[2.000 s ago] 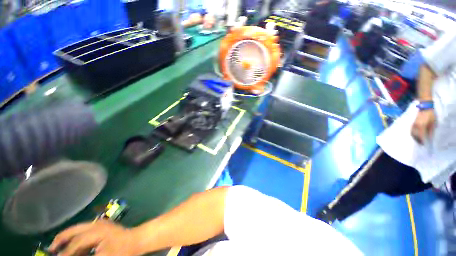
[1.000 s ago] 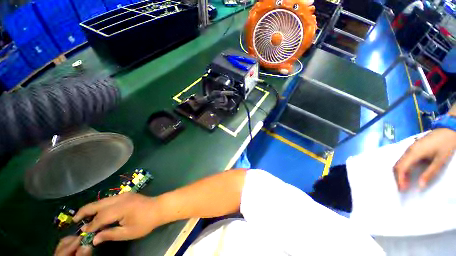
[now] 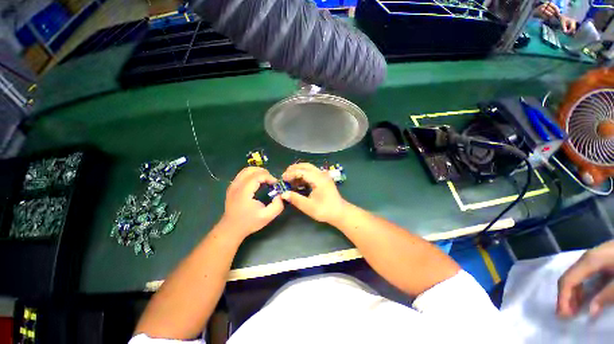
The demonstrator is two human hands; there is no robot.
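Note:
My left hand (image 3: 252, 201) and my right hand (image 3: 315, 192) meet in front of me over the green mat, fingertips together on a small circuit board (image 3: 279, 189). The fingers hide most of the board. A main circuit board with a yellow part (image 3: 256, 158) lies just beyond my left hand. Another board with white and yellow parts (image 3: 336, 173) lies just right of my right hand, partly hidden by it. A loose pile of small green boards (image 3: 145, 213) lies left of my hands. A thin solder wire (image 3: 198, 144) lies beyond my left hand.
The fume hood (image 3: 316, 124) on its grey ribbed hose (image 3: 296, 40) is beyond my hands. At right are a small black tray (image 3: 388, 140), the iron stand (image 3: 434, 153), the soldering station (image 3: 532, 127) and an orange fan (image 3: 592, 124). A parts bin (image 3: 67, 195) is far left. A person's hand (image 3: 584, 282) shows lower right.
The view has swung left, bringing the pile and bin into sight. My two hands, earlier at the lower left, are now together on a board. The other person's hand remains at right.

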